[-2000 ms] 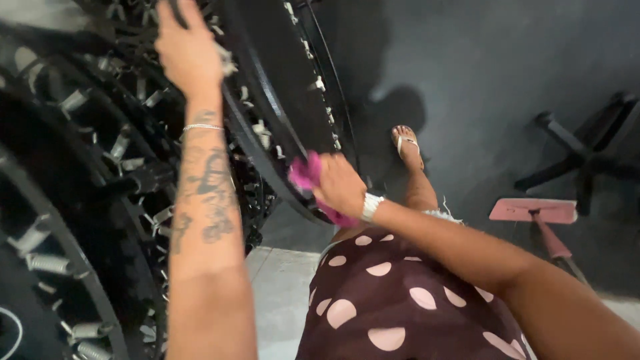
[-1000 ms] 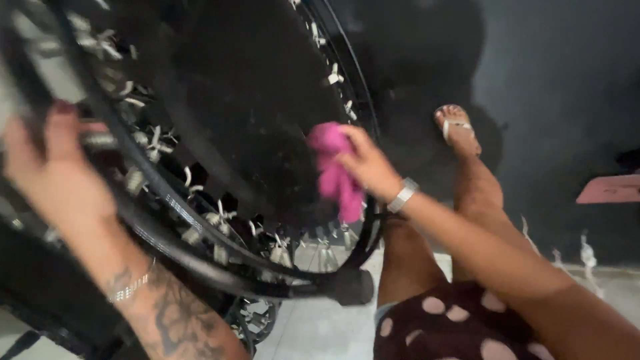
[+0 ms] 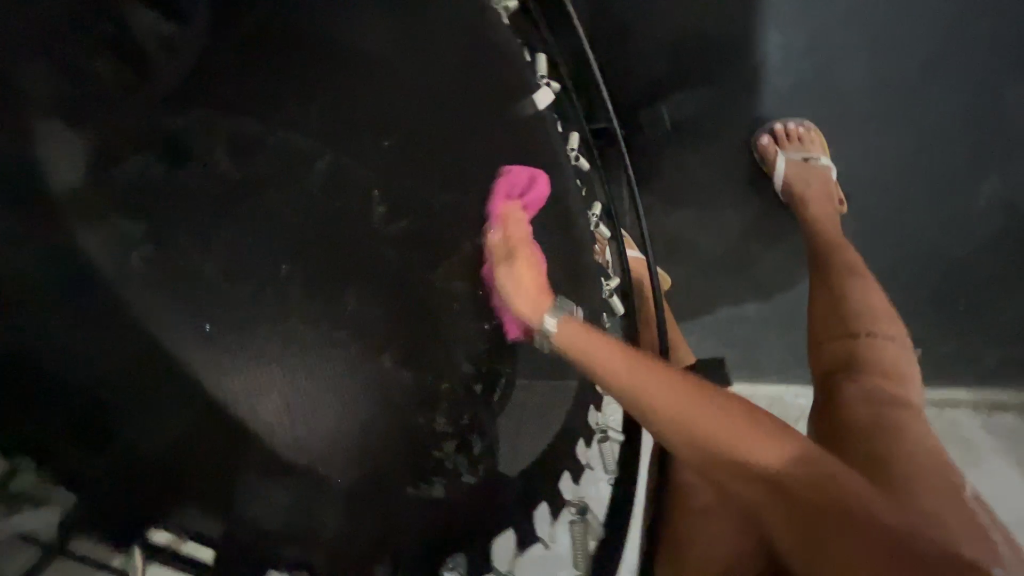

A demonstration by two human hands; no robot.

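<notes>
My right hand (image 3: 516,268), a bracelet or watch at its wrist, presses a pink cloth (image 3: 524,186) against the black mat of a mini trampoline (image 3: 320,264). The cloth shows above and below the hand, near the mat's right side. Metal springs (image 3: 578,532) join the mat's edge to the round black frame (image 3: 632,172). My left hand is out of view.
My foot in a white-strapped sandal (image 3: 804,164) stands on the dark floor at the right. My other foot (image 3: 640,260) shows just beyond the frame. Light floor (image 3: 992,448) lies at the lower right, past a dark rubber-like frame foot (image 3: 710,371).
My left hand, earlier on the trampoline frame, has left the view. My right hand has moved with the pink cloth from near the rim onto the mat. The view has shifted, and the mat fills more of it.
</notes>
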